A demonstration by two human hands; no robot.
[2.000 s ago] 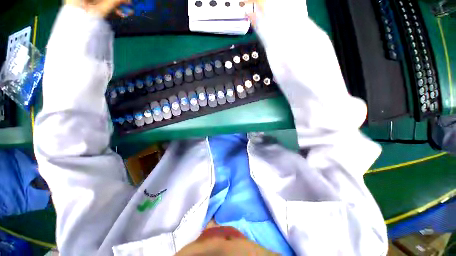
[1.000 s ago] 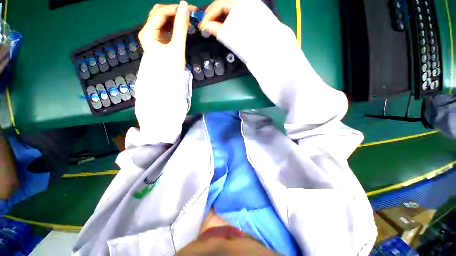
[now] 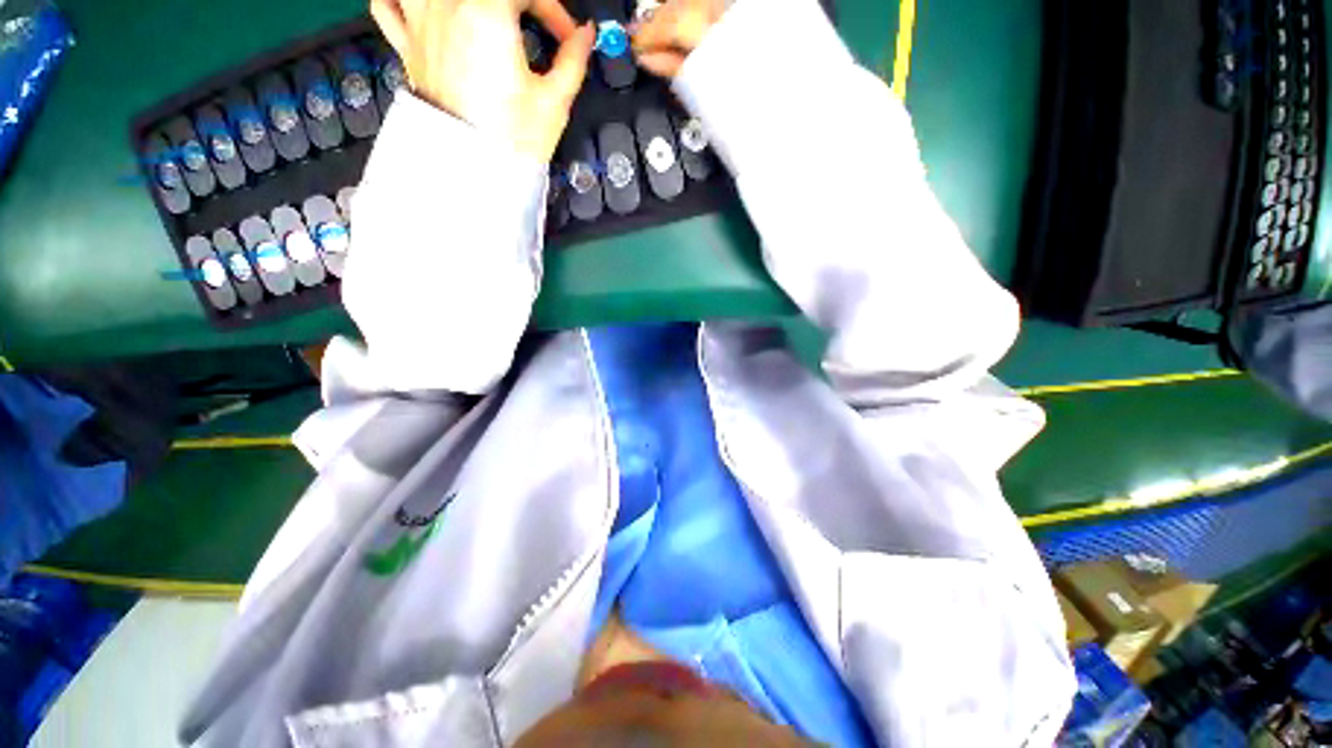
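A long black tray lies slanted in front of me with two rows of dark oval housings bearing round silvery discs. Thin blue strips cross the discs at the left end. My left hand is over the back row, its fingertips pinched at the left side of a blue tab on a housing. My right hand has its fingertips pinched at the right side of the same tab. The fingertips are small, and their exact hold is hard to make out. My left hand and sleeve hide the tray's middle.
A large black case stands at the right. Beside it is a second black tray with silvery round parts. Blue plastic lies at the far left. A yellow line marks the green bench. Cardboard boxes are at lower right.
Both hands have come down from the far edge to the tray's back row and stay there around a blue tab. The tray now appears farther left and larger in view; the white card has left view.
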